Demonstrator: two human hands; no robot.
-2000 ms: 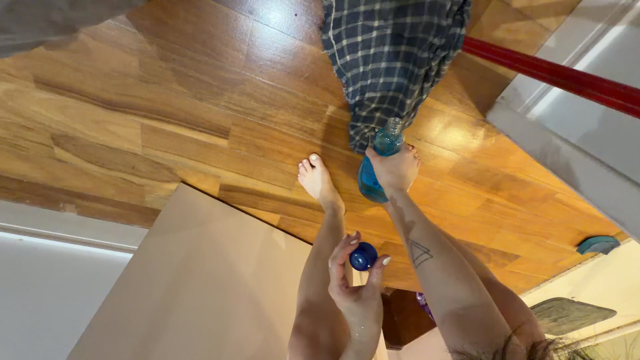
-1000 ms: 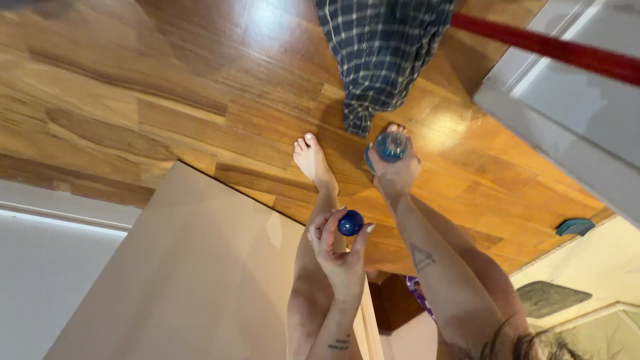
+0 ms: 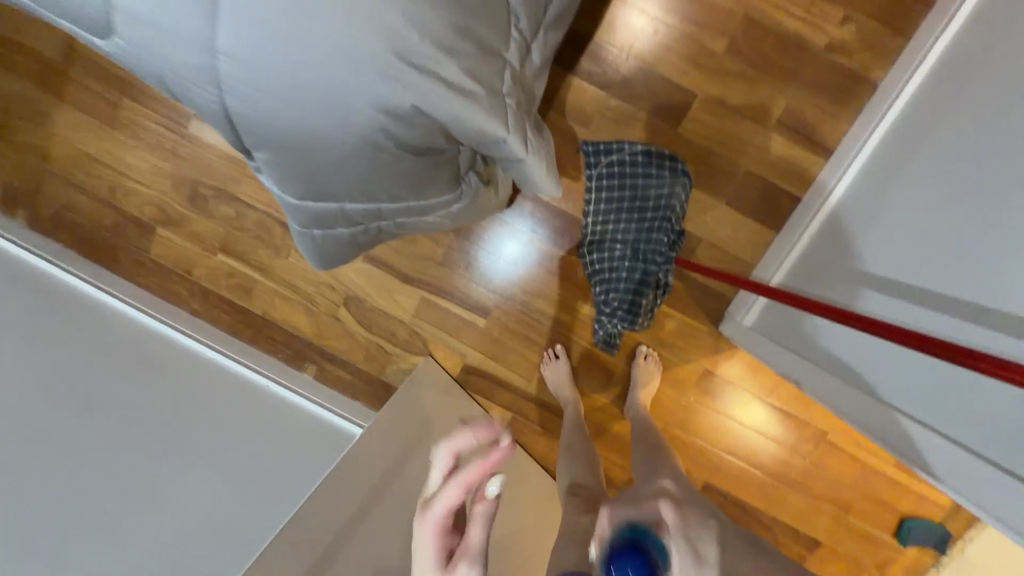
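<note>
My left hand (image 3: pixel 464 496) is raised at the lower middle, fingers bent, with nothing seen between them. To its right, my right hand (image 3: pixel 688 532), blurred, is closed around a bottle that is mostly hidden below the frame edge. A round dark-blue cap (image 3: pixel 634 554) faces up at the top of the bottle; how tightly it sits cannot be told. Ahead of my bare feet, a dark checkered cloth (image 3: pixel 634 232) lies bunched on the wooden floor, at the end of a red pole (image 3: pixel 848 322).
A grey quilted cover (image 3: pixel 360 120) hangs over the floor at the upper left. A beige panel (image 3: pixel 384 488) stands at the lower left, beside a white wall (image 3: pixel 120 416). White wall and skirting run along the right. A small dark-green object (image 3: pixel 922 534) lies at the lower right.
The blue cap has gone from my left fingers to the top of the bottle in my right hand. Both hands are now lower in view. The view has shifted, showing the grey cover and both feet.
</note>
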